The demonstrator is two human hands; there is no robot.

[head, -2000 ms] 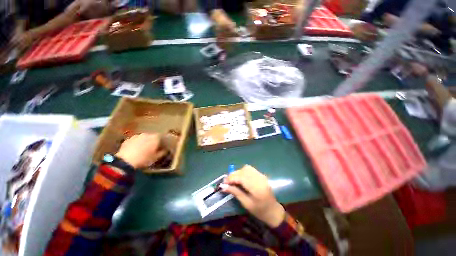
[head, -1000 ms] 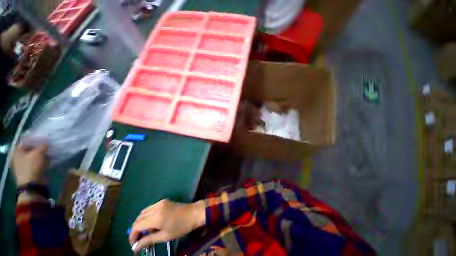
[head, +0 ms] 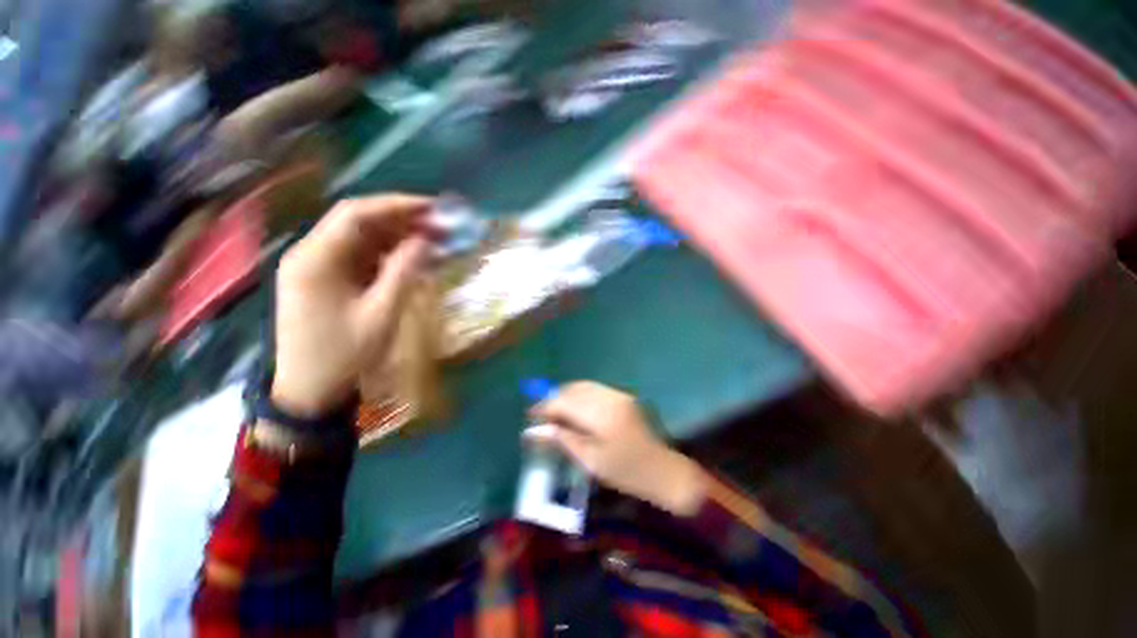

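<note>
The frame is motion-blurred. My left hand (head: 337,299) is raised at left centre, fingers curled, over the edge of a tan carton. A small pale thing (head: 456,224) is at its fingertips; whether it is held is unclear. My right hand (head: 620,445) is low at centre, closed on a small blue part (head: 539,389) that sticks out above the fingers; a white tip shows at the fingertips. A white housing frame (head: 551,499) with a dark opening is just below these fingers, partly hidden by them.
The smaller carton's white rings (head: 518,284) are behind the hands. Another blue part (head: 651,232) is by the pink compartment tray (head: 873,187) at upper right. A white bin (head: 187,486) is at lower left. Blurred people are at upper left, across the belt.
The view has swung back left from the floor side. My left hand has left the clear bag and is raised by the cartons. My right hand still holds the blue part by the frame.
</note>
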